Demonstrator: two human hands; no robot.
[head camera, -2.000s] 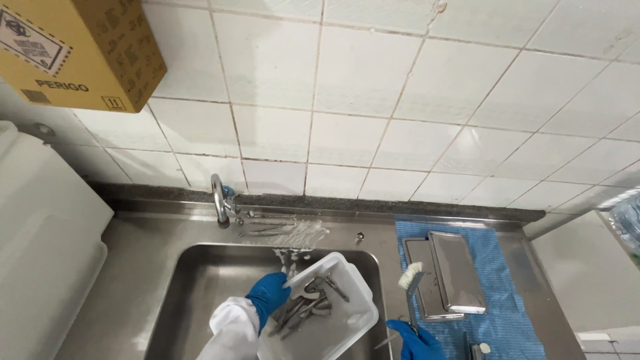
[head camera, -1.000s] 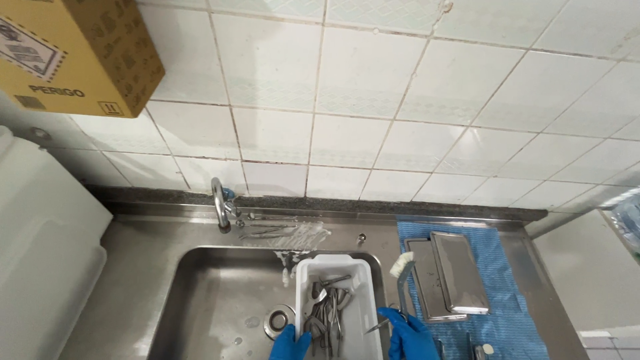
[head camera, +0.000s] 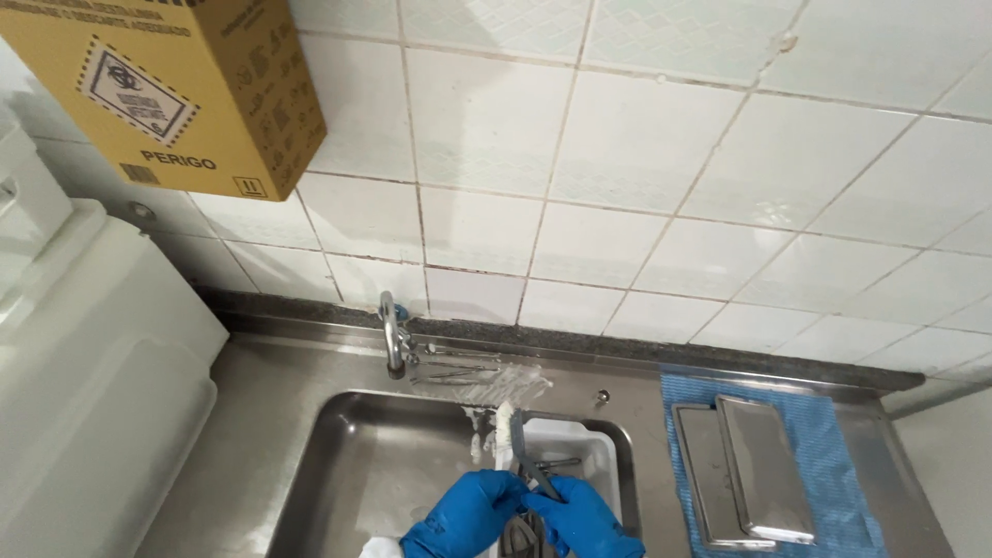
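A grey-handled brush with pale bristles (head camera: 518, 442) is gripped in my right hand (head camera: 577, 515), its head pointing up towards the sink's back edge. My left hand (head camera: 473, 511) meets the right one, with its fingers pinched together; whether a small thing is between them is hidden. Both hands wear blue gloves. Beneath them, a white plastic tub (head camera: 604, 457) stands in the right part of the steel sink, holding several metal instruments (head camera: 523, 535). More slim metal instruments (head camera: 453, 372) lie behind the sink beside white foam (head camera: 519, 385).
A curved faucet (head camera: 391, 333) rises behind the steel sink (head camera: 372, 465). Two metal trays or lids (head camera: 763, 465) rest on a blue cloth (head camera: 845, 480) at the right. A yellow cardboard box (head camera: 256, 101) with a biohazard sign is at the upper left, above a white container (head camera: 101, 349).
The brush and my right hand have moved left, over the tub. My left hand has gone from the tub's rim to beside the right hand. Earlier, the tub was shifted within the sink.
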